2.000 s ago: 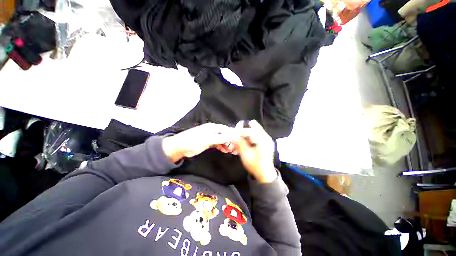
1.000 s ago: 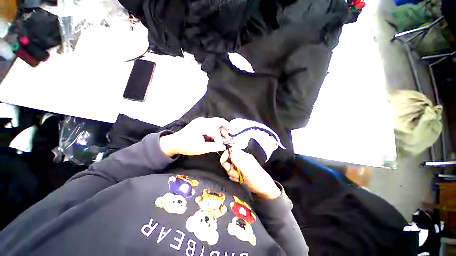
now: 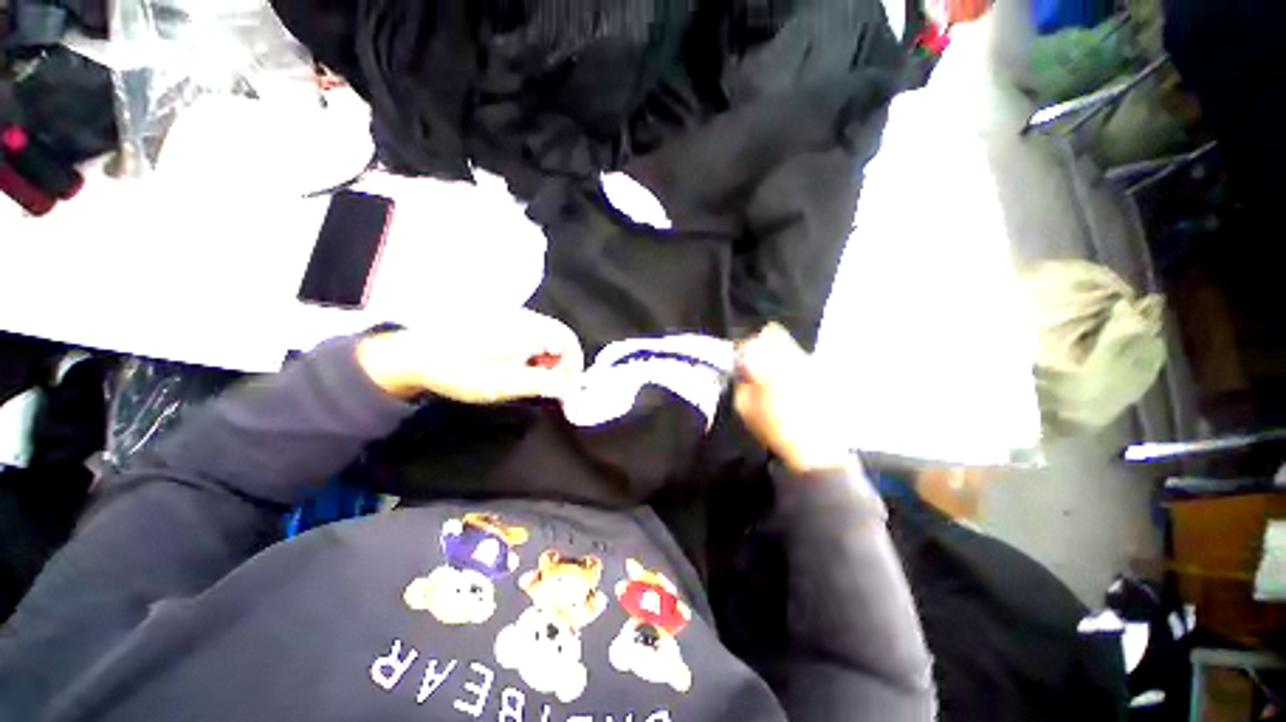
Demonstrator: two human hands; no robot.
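Note:
A white pad [image 3: 642, 381] with a dark curved line along it lies over the black garment [image 3: 635, 289] in front of me. My left hand [image 3: 487, 358] grips the pad's left end. My right hand [image 3: 779, 395] is at the pad's right end, with its fingers closed there; it is blurred, and I cannot tell whether a tool is in it. The garment runs from my lap onto the white table.
A pile of black garments [image 3: 564, 85] lies at the table's far side. A smartphone [image 3: 347, 250] and clear plastic [image 3: 212, 57] are on the left. A beige sack [image 3: 1093, 343] and metal-legged racks [image 3: 1107, 102] stand at the right.
My hands were together, then moved apart, the right one to the right end of the pad. The white pad came into view and is now stretched between them.

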